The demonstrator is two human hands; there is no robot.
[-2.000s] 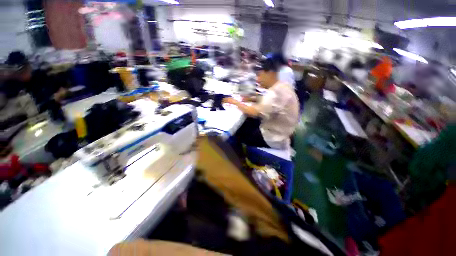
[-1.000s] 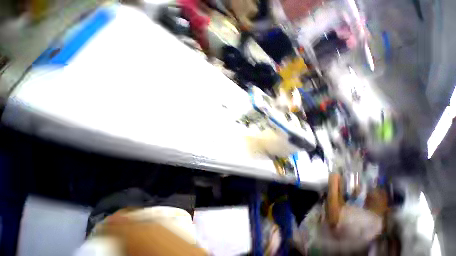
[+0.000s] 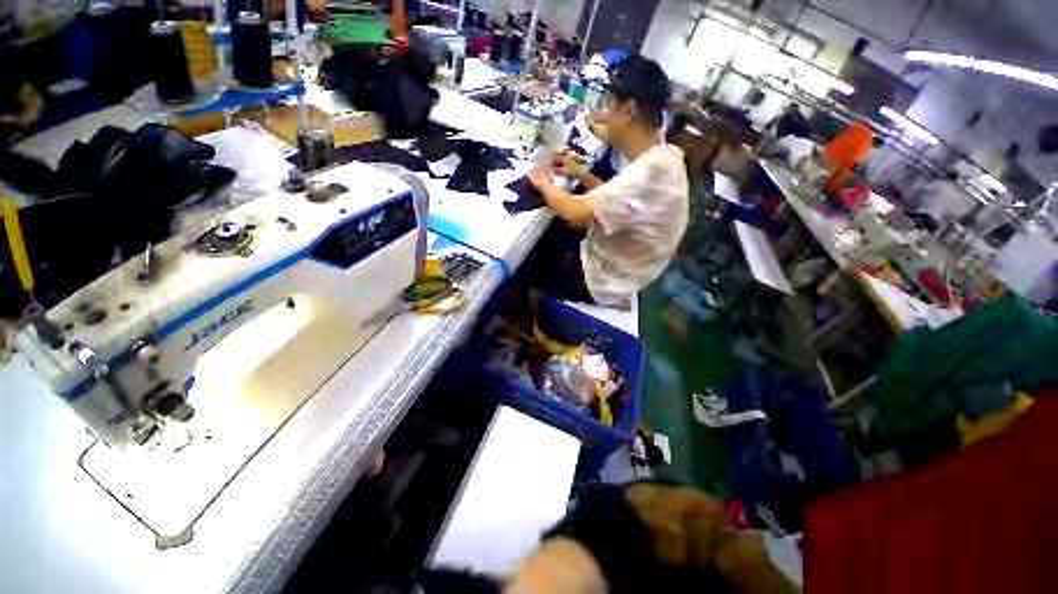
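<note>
The white lockstitch machine [image 3: 244, 290] with a blue stripe and "JACK" lettering stands at the left on its white table [image 3: 290, 511]. Its needle area shows no cloth under it. Snips [image 3: 436, 295] with yellow-orange and green handles lie right of the machine. At the bottom edge a blurred, skin-toned part [image 3: 559, 569], perhaps my right hand, is cut off beside black and brown cloth [image 3: 696, 536]. Its fingers and any hold are not clear. My left hand is not seen.
A blue crate [image 3: 632, 389] with bags and scraps stands beside the table, behind a white board [image 3: 505, 493]. A person [image 3: 638, 209] works with black pieces ahead. Black cloth [image 3: 139, 174] lies behind the machine. Red cloth [image 3: 940, 499] fills the lower right.
The view has swung from the bare tabletop back towards the machine, crate and aisle, and is sharper. The large ochre and black piece from the earliest frame no longer crosses the centre.
</note>
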